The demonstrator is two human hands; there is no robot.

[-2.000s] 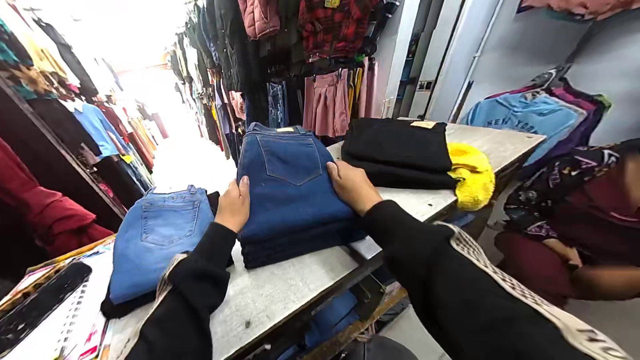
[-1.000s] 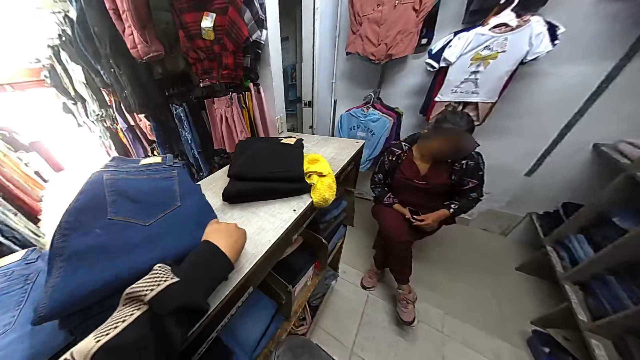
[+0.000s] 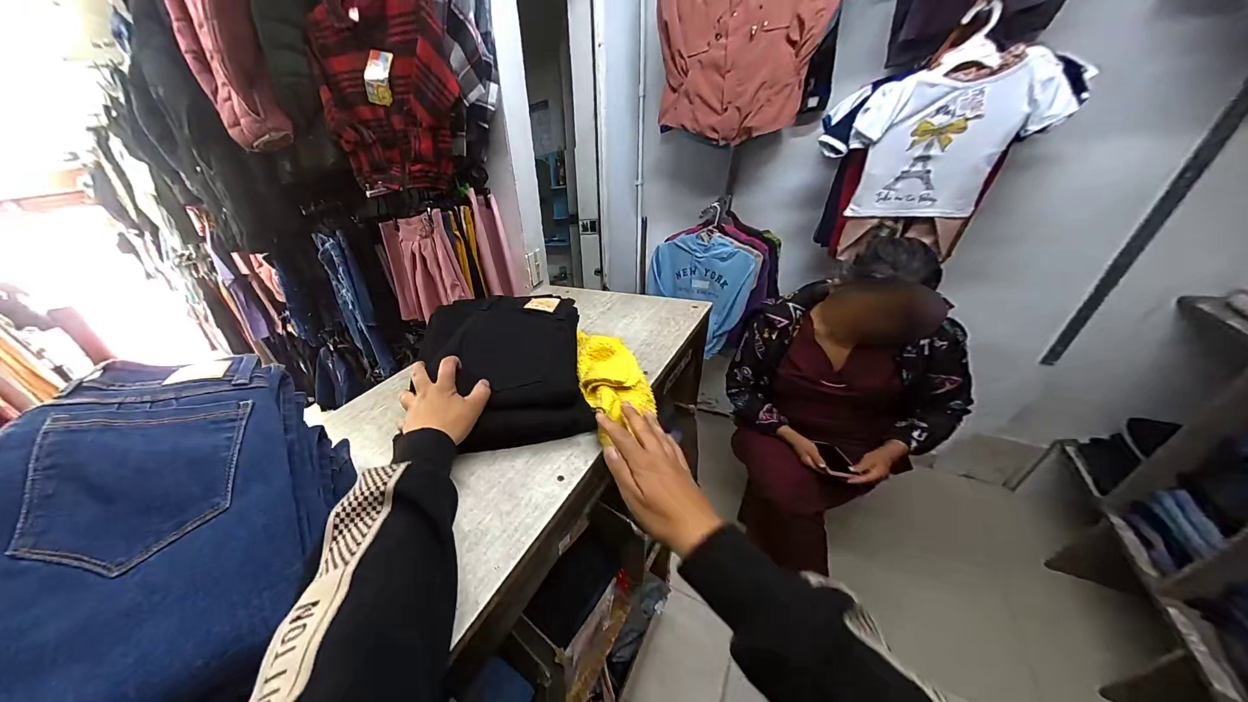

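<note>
A stack of folded black trousers (image 3: 517, 366) lies on the counter (image 3: 526, 478). My left hand (image 3: 444, 402) rests on its left edge with the fingers spread. Against the right side of the stack lies a yellow textured cloth (image 3: 612, 375), which hangs at the counter's edge. My right hand (image 3: 655, 473) reaches to the cloth's lower part, fingers extended and not closed around it; whether it presses on the cloth is hard to tell. A pile of folded blue jeans (image 3: 146, 487) sits near me on the left, with a back pocket showing on top.
A seated person (image 3: 848, 390) holds a phone (image 3: 835, 460) beyond the counter's right side. Clothes hang on the wall, among them a blue hoodie (image 3: 707, 278) and a white T-shirt (image 3: 941, 136). Shelves with folded clothes (image 3: 1170, 522) stand at the right. Open compartments are under the counter.
The view has swung right. Both hands were on the dark blue jeans two seconds ago; now my left hand is on the black stack and my right hand is by the yellow cloth.
</note>
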